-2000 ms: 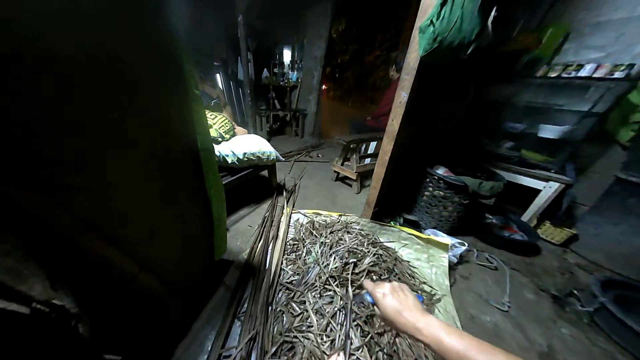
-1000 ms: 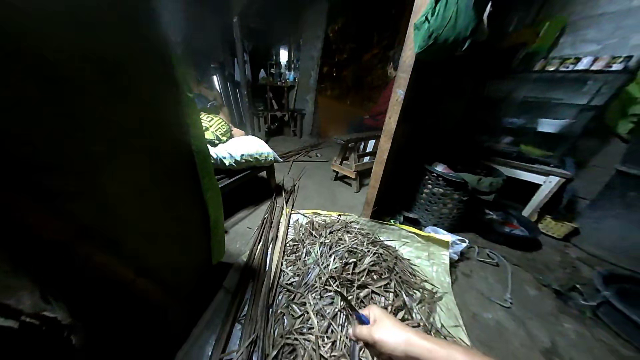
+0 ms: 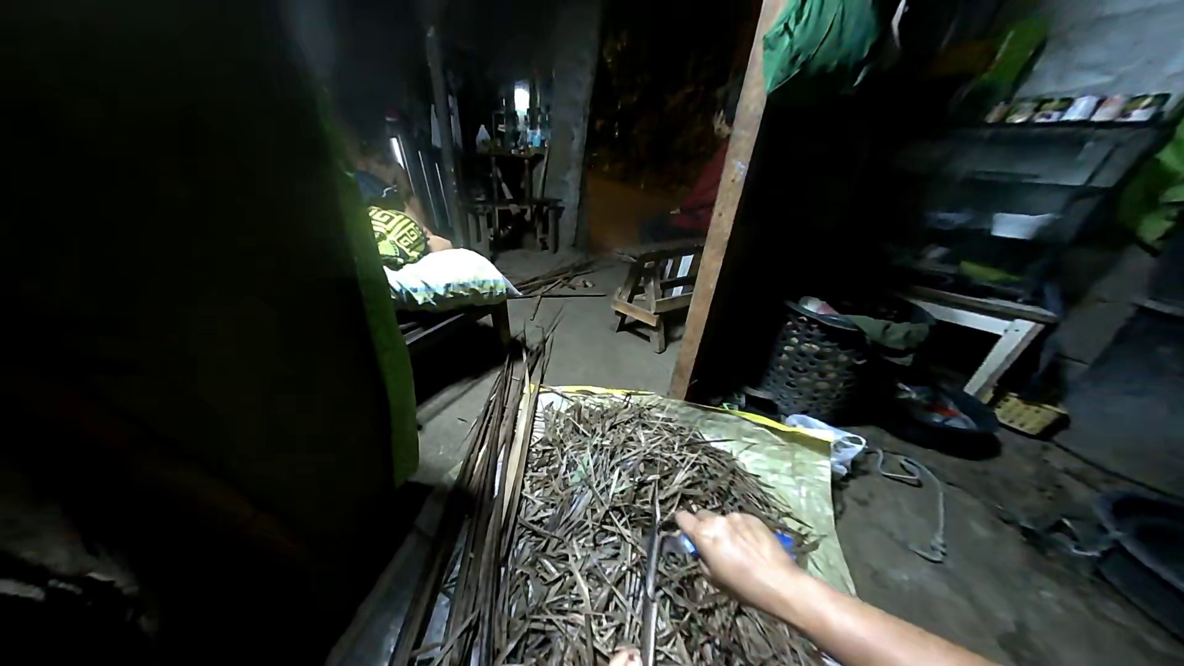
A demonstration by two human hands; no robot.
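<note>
My right hand (image 3: 740,555) is closed around a blue-handled tool (image 3: 687,544), which looks like a knife; its blade is blurred and lies by a long dark strip (image 3: 653,564). Only a fingertip or so of my left hand (image 3: 626,657) shows at the bottom edge, beside the strip's lower end; its grip is hidden. Beneath both hands spreads a heap of short cut pieces of dry leaf or stalk (image 3: 592,481) on a pale green sheet with a yellow edge (image 3: 805,472). A bundle of long dry strips (image 3: 495,462) lies along the heap's left side.
A wooden post (image 3: 726,203) rises beyond the sheet. At right stand a woven basket (image 3: 814,361), a dark basin (image 3: 943,416) and a rope (image 3: 934,518) on the floor. Further back are a wooden chair (image 3: 655,296), a seated person in red (image 3: 708,190) and a pillow (image 3: 453,277) near another person.
My right hand, with the blue-handled tool, has moved up and to the right since one second ago. The tip of my left hand shows again at the bottom edge.
</note>
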